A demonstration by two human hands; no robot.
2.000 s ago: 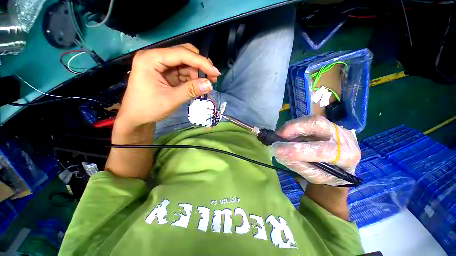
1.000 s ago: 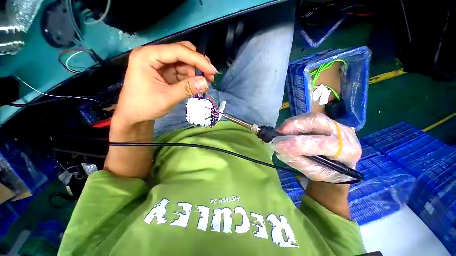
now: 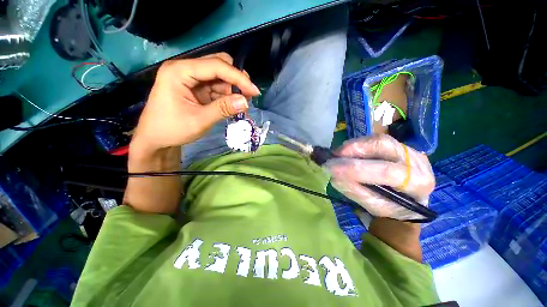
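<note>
My bare left hand [image 3: 192,102] pinches a dark strap or cable between thumb and forefinger. A small round circuit board [image 3: 239,135] with a white face hangs just below the fingertips, with thin wires at its right edge. My right hand [image 3: 384,177], in a clear plastic glove with a yellow band at the wrist, holds a soldering iron [image 3: 321,155]. Its metal tip points left at the board's wired edge, a small gap away. The iron's black cord [image 3: 240,174] runs left across my lap and behind my left forearm.
A blue basket [image 3: 436,102] with green wire and white pieces stands right of my knee. Stacked blue baskets [image 3: 480,186] are at the lower right. The teal bench [image 3: 180,51] crosses the upper left, with a round black part [image 3: 71,30] and loose wires on it.
The iron's tip, earlier at the wires on the board's edge, has drawn back slightly to the right. Both hands have otherwise barely moved.
</note>
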